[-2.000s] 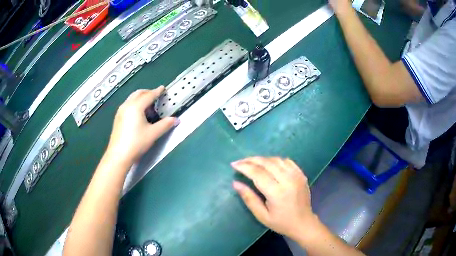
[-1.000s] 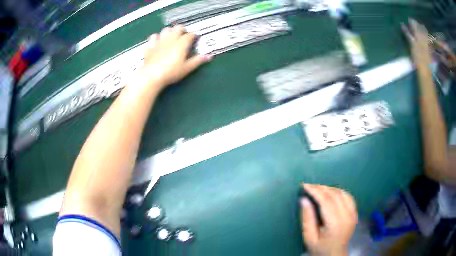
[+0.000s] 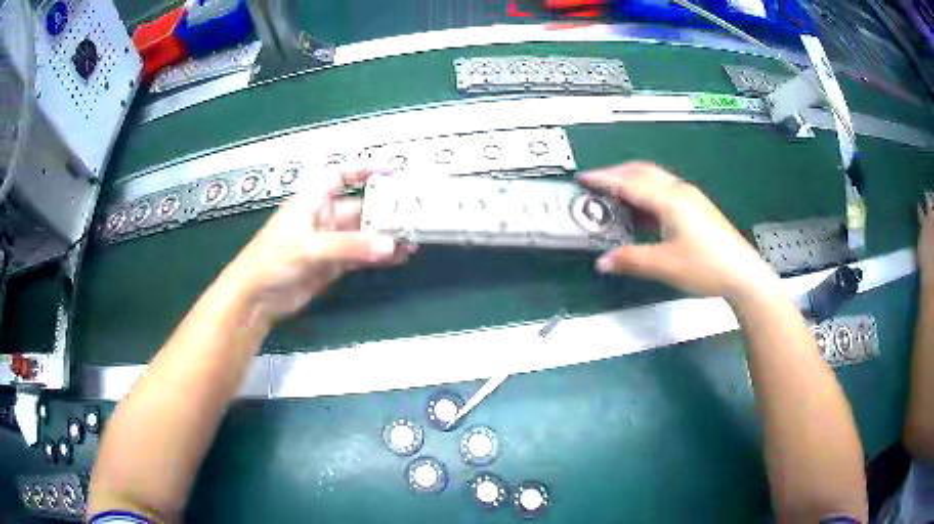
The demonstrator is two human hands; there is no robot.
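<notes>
A silver four-seat plate (image 3: 481,213) is held level above the bench between both hands. My left hand (image 3: 317,230) grips its left end. My right hand (image 3: 671,225) holds its right end, beside a dark-ringed round seat; the other seats look pale and blurred. Several round black parts (image 3: 478,444) with pale centres lie on the green bench below. Tweezers (image 3: 479,397) lie with their tip by one of them.
Plates lie in a row (image 3: 217,192) behind the held plate, another (image 3: 543,74) further back. At right are a perforated plate (image 3: 804,244), a dark bottle (image 3: 835,292) and another person's arm (image 3: 924,338). A machine (image 3: 77,133) with a red button (image 3: 20,365) stands left.
The view has turned left. My left hand, earlier at the back row, and my right hand, earlier low over the bench with a dark thing, now hold a plate together. More round black parts show.
</notes>
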